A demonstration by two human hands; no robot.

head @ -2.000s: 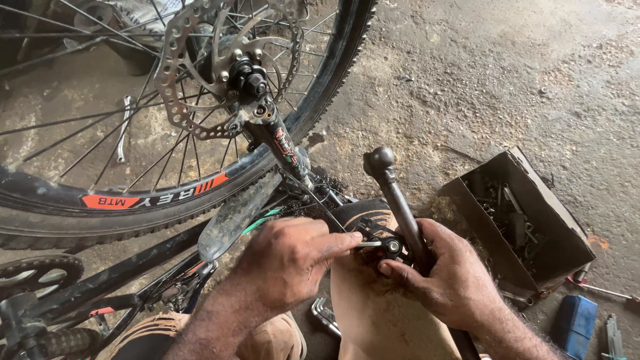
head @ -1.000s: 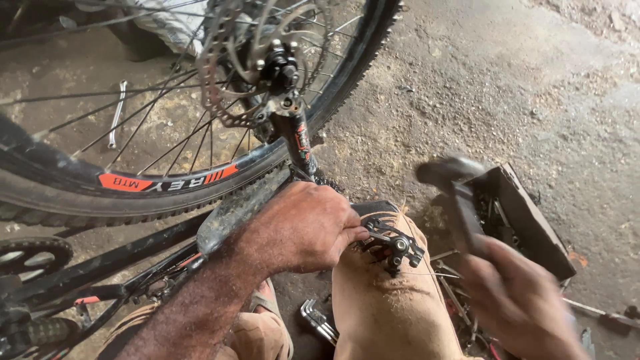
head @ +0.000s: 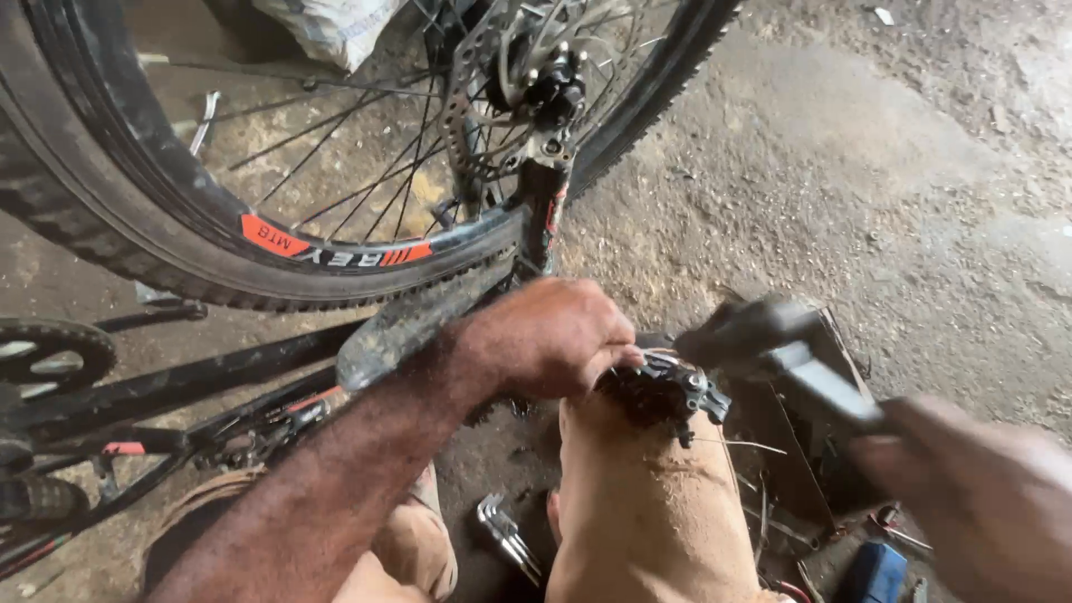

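Note:
My left hand (head: pixel 561 339) is closed on the near end of a black disc brake caliper (head: pixel 691 389), which rests on my knee in tan trousers (head: pixel 653 502). A thin cable or wire sticks out from the caliper's lower side. What exactly the fingers pinch is hidden. My right hand (head: pixel 963 469), blurred, grips a hammer (head: pixel 825 381) by its handle; the blurred head is just right of the caliper. Beyond my left hand stand the bicycle fork leg (head: pixel 543 201) and a wheel with a brake rotor (head: pixel 469 126).
An open box (head: pixel 783 444) of metal parts lies beyond my knee, under the hammer. Hex keys (head: pixel 509 536) lie on the floor between my legs, a blue object (head: pixel 875 574) at lower right. A spanner (head: pixel 203 124) shows through the spokes. The bicycle frame (head: pixel 209 377) runs along the left.
Two seconds ago my right hand held both the caliper and the hammer; now it grips only the hammer, farther right. My left hand has taken hold at the caliper.

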